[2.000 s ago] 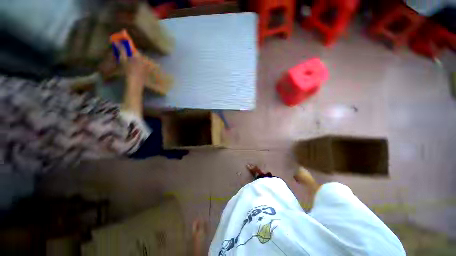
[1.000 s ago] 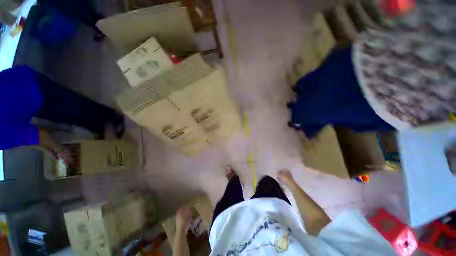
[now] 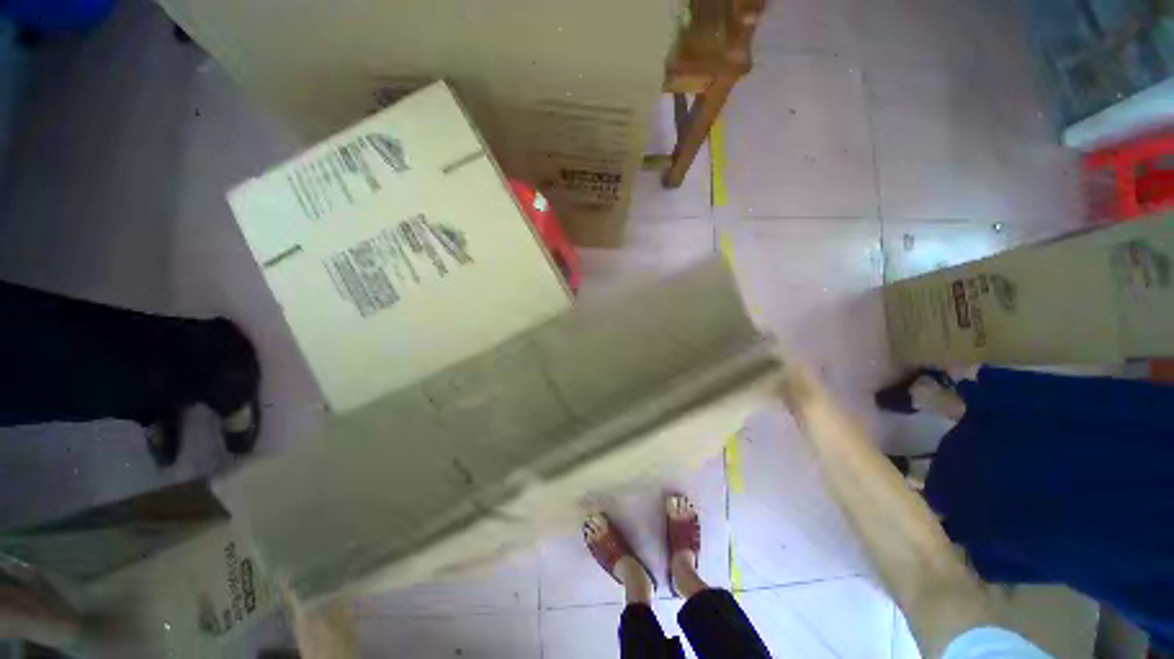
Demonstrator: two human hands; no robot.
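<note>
A long stack of flattened tan cartons (image 3: pixel 502 444) is held slantwise in front of me, blurred, its layered edges facing up. My left hand (image 3: pixel 322 633) is at its lower left end, cut off by the bottom edge. My right hand (image 3: pixel 788 376) grips its upper right end. The fingers of both hands are mostly hidden or blurred. A square printed carton (image 3: pixel 399 245) lies just beyond the stack, over a red stool (image 3: pixel 551 238) that shows only in part.
A large printed carton sheet (image 3: pixel 515 64) stands behind, beside a wooden chair (image 3: pixel 711 77). A person's dark legs (image 3: pixel 116 361) are at left; a person in dark blue (image 3: pixel 1056 464) is at right. Another printed carton (image 3: pixel 1017 303) and a red stool (image 3: pixel 1139 174) are farther right.
My hands were low, apart and away from the stack. Now they hold the carton stack by its two ends, nearer to me. The view has moved closer to the square carton.
</note>
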